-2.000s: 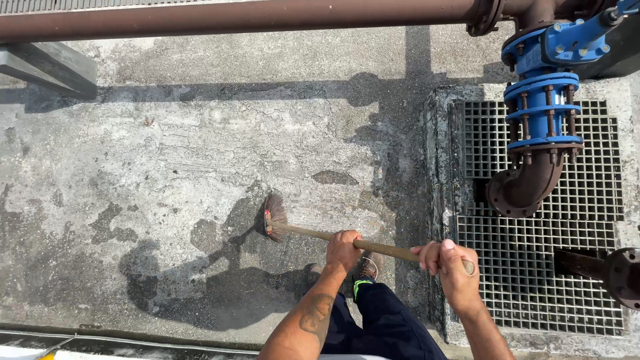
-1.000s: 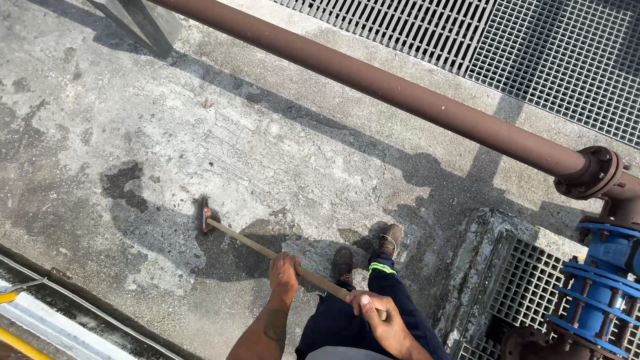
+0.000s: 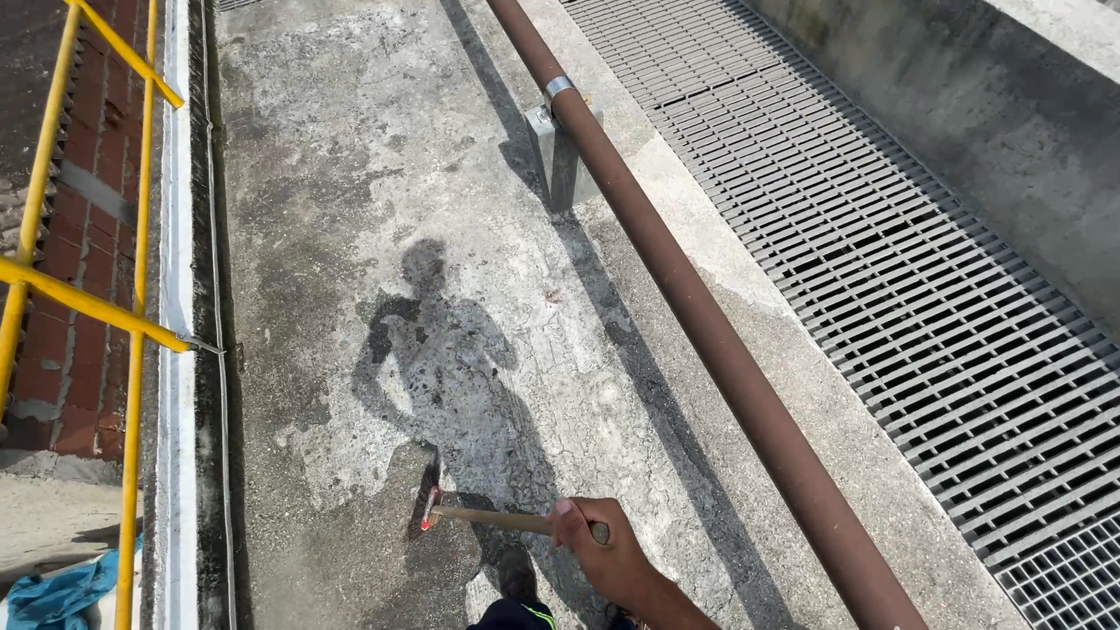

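Observation:
A push broom with a wooden handle (image 3: pixel 494 518) and a red-edged head (image 3: pixel 430 507) stands low in the view, its dark bristles at the concrete floor (image 3: pixel 350 560). Around the handle's near end, my right hand (image 3: pixel 604 538) is closed, with the rounded tip of the stick showing past the fingers. My left hand is out of the frame. Just below the handle are my dark shoe (image 3: pixel 516 573) and part of a trouser leg with a bright yellow-green stripe. A shadow of my body falls over the floor ahead.
A long brown pipe (image 3: pixel 691 289) runs low along my right on a grey metal support (image 3: pixel 560 162). Beyond it lie slatted floor gratings (image 3: pixel 875 262) and a concrete wall (image 3: pixel 962 114). Yellow railings (image 3: pixel 136 394) and a white-topped kerb (image 3: pixel 178 437) border the left side.
The view has swung far to the left, along the pipe. Both hands held the broom handle before; now only the right is seen on it, and the left has gone out of view.

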